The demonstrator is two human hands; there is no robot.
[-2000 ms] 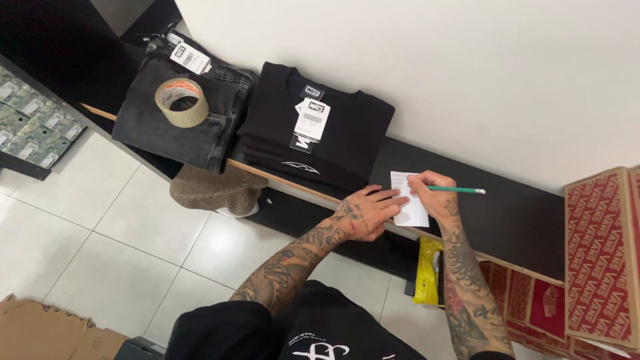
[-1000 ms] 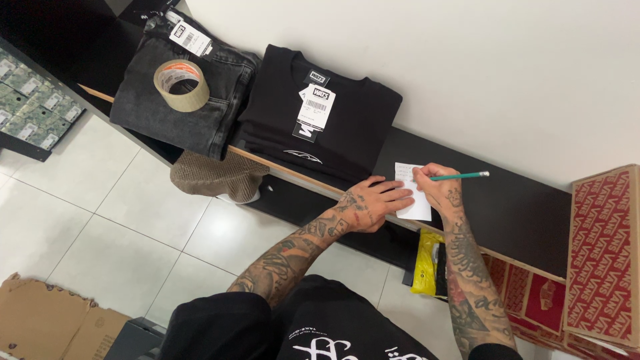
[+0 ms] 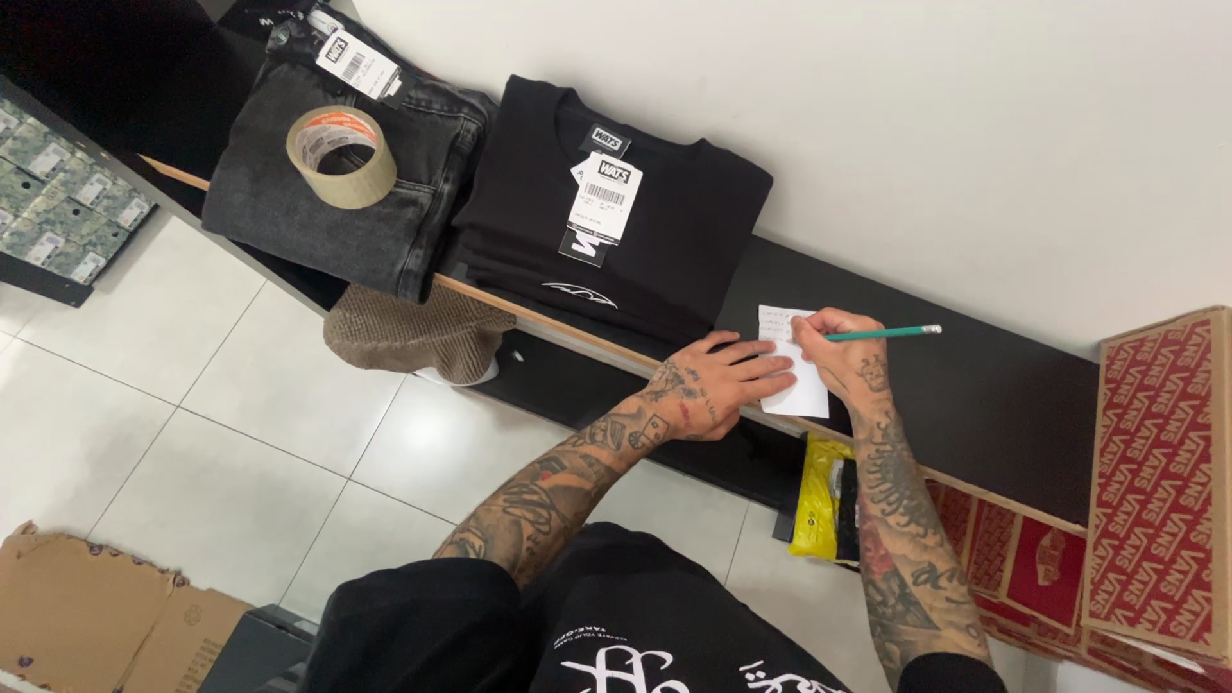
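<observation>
A small white paper (image 3: 795, 387) with handwritten lines near its top lies on the black shelf (image 3: 972, 404). My right hand (image 3: 847, 358) grips a green pencil (image 3: 881, 333), its tip at the paper and hidden by the fingers. Fingers of my left hand (image 3: 710, 387) rest spread across the paper's left side. To the left is a folded black T-shirt (image 3: 674, 226) with white hang tags (image 3: 606, 197). Beyond it are folded dark grey jeans (image 3: 318, 217) carrying a roll of packing tape (image 3: 361, 188) and another tag (image 3: 358, 64).
Red Vans shoe boxes (image 3: 1160, 481) stand at the right, partly below the shelf. A yellow plastic bag (image 3: 816, 500) and a brown knitted item (image 3: 414, 332) are under the shelf edge. Cardboard (image 3: 96, 606) lies at lower left; patterned boxes (image 3: 63, 192) stand at far left.
</observation>
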